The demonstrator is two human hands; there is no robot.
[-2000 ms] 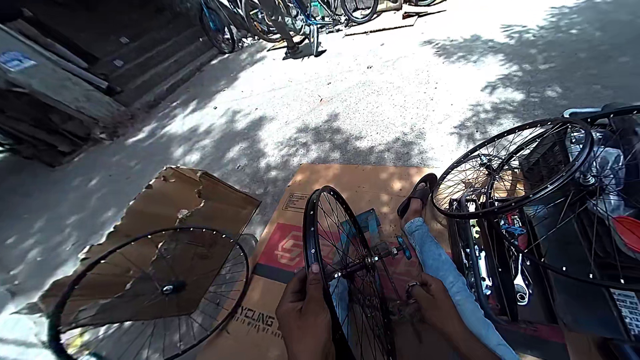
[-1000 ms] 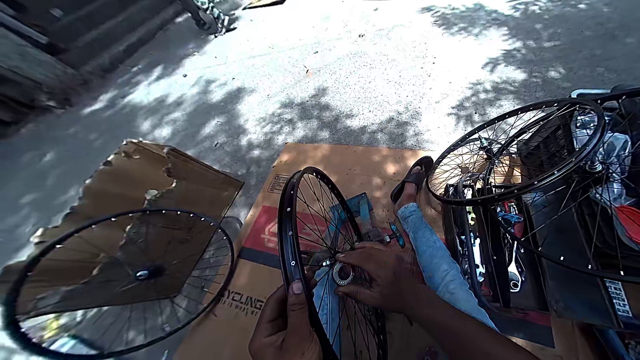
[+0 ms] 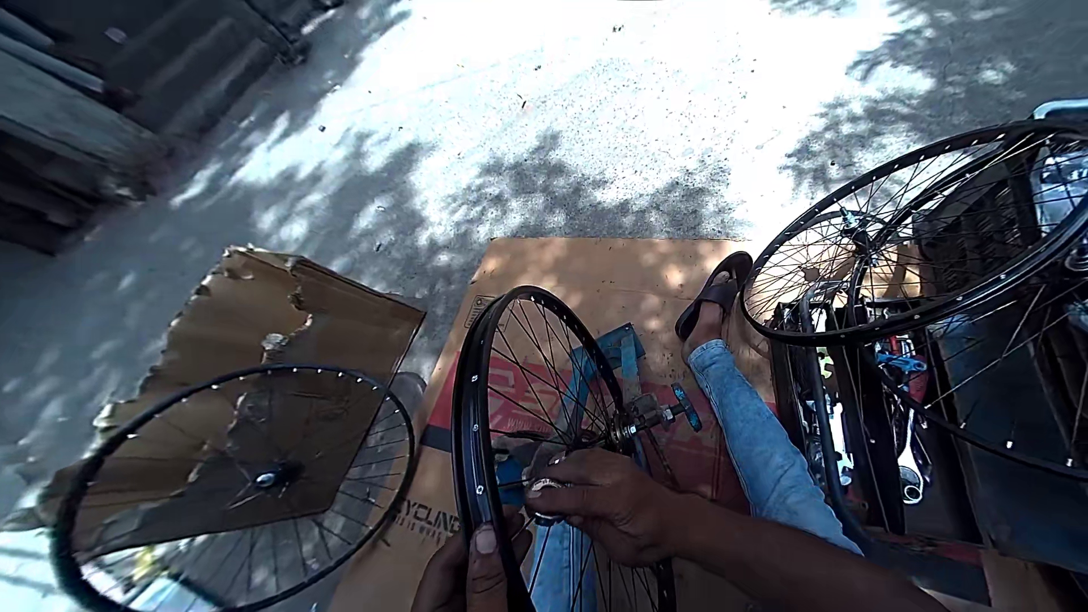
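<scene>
A black spoked bicycle wheel (image 3: 476, 408) stands upright in a blue metal stand (image 3: 625, 348) between my legs. My left hand (image 3: 476, 565) grips its rim at the bottom, the thumb lying on the rim face. Beside the spokes, my right hand (image 3: 608, 506) holds a small round metal tool (image 3: 548, 493), probably a spoke wrench, between thumb and fingers; the fingers partly hide it. The axle clamp with a blue knob (image 3: 687, 408) sits to the right of the hub.
Printed cardboard (image 3: 544, 263) lies under the stand. To the left, another wheel (image 3: 265, 478) overlaps torn cardboard (image 3: 340, 306). More wheels (image 3: 918, 327) rest over a box of tools at right, with a combination wrench (image 3: 911, 476) inside. My sandalled foot (image 3: 714, 297) is beside them.
My right hand, lower near the hub two seconds ago, has come to the spokes by the rim and now holds the round tool there. My left hand stays on the rim.
</scene>
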